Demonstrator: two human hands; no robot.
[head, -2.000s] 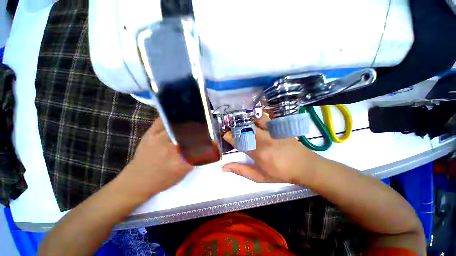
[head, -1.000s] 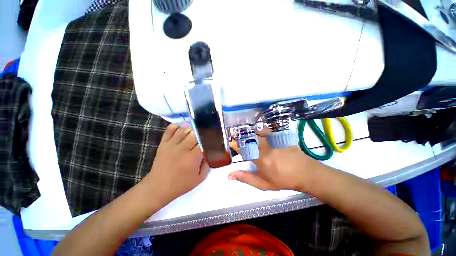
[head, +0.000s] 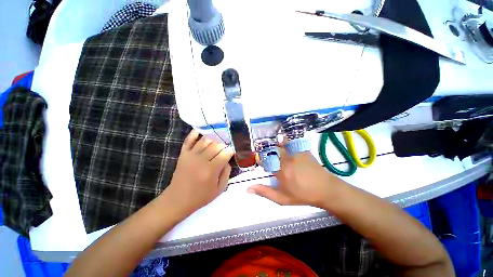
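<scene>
A dark plaid fabric panel [head: 127,119] lies flat on the table left of the white sewing machine head [head: 275,59], its right edge running under the head. My left hand [head: 202,167] rests on the panel's right edge, fingertips beside the metal guard [head: 239,127]. My right hand [head: 297,178] is right of the needle area, its fingertips partly hidden behind the tension knob [head: 297,145], thumb pointing left on the table. The presser foot and needle are hidden by the head parts. I cannot tell if my right fingers hold cloth.
Scissors with green and yellow loops [head: 359,149] lie right of my right hand. Small black pieces [head: 421,142] lie further right. A plaid bundle [head: 24,157] hangs at the left edge. Tweezers [head: 378,26] and a black band [head: 408,65] lie on the machine. Blue crates [head: 454,211] stand below.
The view has shifted, showing more of the machine top. My left hand's fingers have come out from behind the metal guard and rest left of it. My right hand has barely moved.
</scene>
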